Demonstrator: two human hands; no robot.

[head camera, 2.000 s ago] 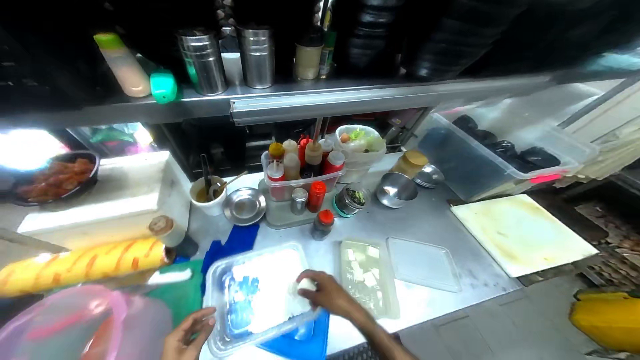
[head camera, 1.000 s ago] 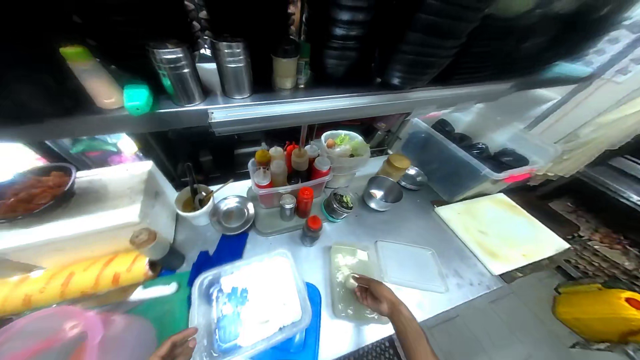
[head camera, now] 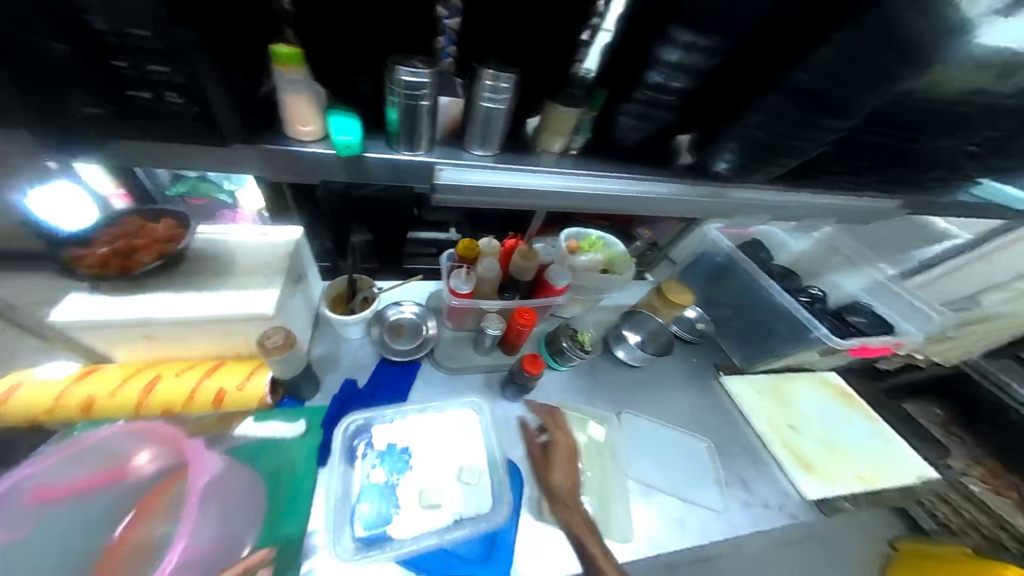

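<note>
My right hand point(head camera: 554, 460) is over the left edge of a shallow rectangular plastic container point(head camera: 596, 472) holding pale pieces; what its fingers hold, if anything, cannot be made out. Left of it, a larger clear plastic container point(head camera: 342, 488) with white pieces rests partly on a blue cloth point(head camera: 518, 480). Only some fingers of my left hand point(head camera: 252, 562) show at the bottom edge, beside a pink-rimmed plastic vessel point(head camera: 192, 480) and over a green board point(head camera: 292, 480). A clear flat lid point(head camera: 680, 460) lies right of the shallow container.
Behind stand a bin of sauce bottles point(head camera: 504, 304), a red-capped jar point(head camera: 524, 378), a steel bowl point(head camera: 640, 338) and a white pot point(head camera: 350, 308). A white cutting board point(head camera: 828, 432) and a clear tub point(head camera: 720, 288) are at the right. A metal shelf point(head camera: 560, 180) crosses above.
My right hand went from the large container to the shallow one, and is now at that one's left edge. My left hand has moved away from the large container's side.
</note>
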